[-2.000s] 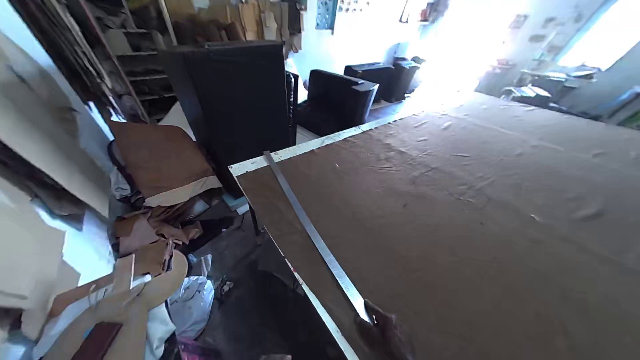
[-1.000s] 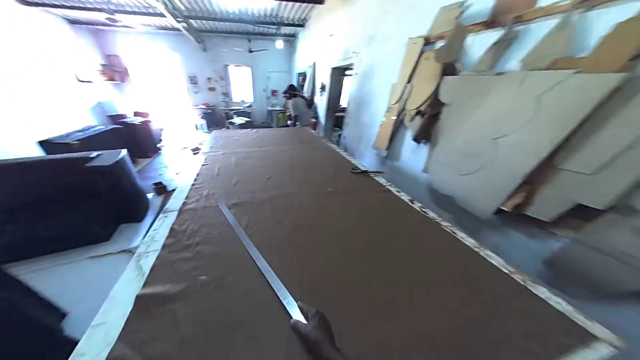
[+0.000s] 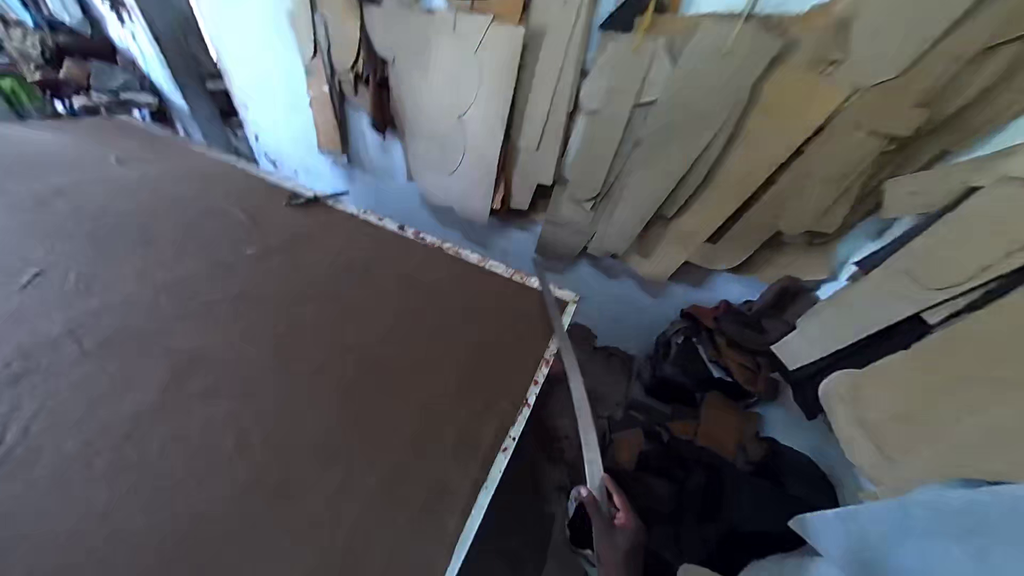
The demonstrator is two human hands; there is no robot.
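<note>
A long flat metal strip, like a straightedge [image 3: 574, 384], slants up from the lower middle of the view. My right hand [image 3: 614, 524] grips its lower end between thumb and fingers, beyond the short side of the table. The strip's far end crosses the corner of the light, stained table edge [image 3: 512, 436]. Brown sheet material [image 3: 320, 360], leather or fabric, covers the tabletop. A dark tool, perhaps scissors [image 3: 314, 198], lies at the table's far long edge. My left hand is not in view.
Cardboard pattern pieces [image 3: 460, 104] hang along the wall, and more large boards [image 3: 928, 424] lean at the right. Dark and brown scraps [image 3: 704, 472] are heaped on the floor beside the table. A dark doorway post [image 3: 180, 68] stands at the upper left.
The view has swung far to the right. The strip lay over the brown sheet in both earlier frames; now my right hand holds it past the table's corner, with its grip end off the table.
</note>
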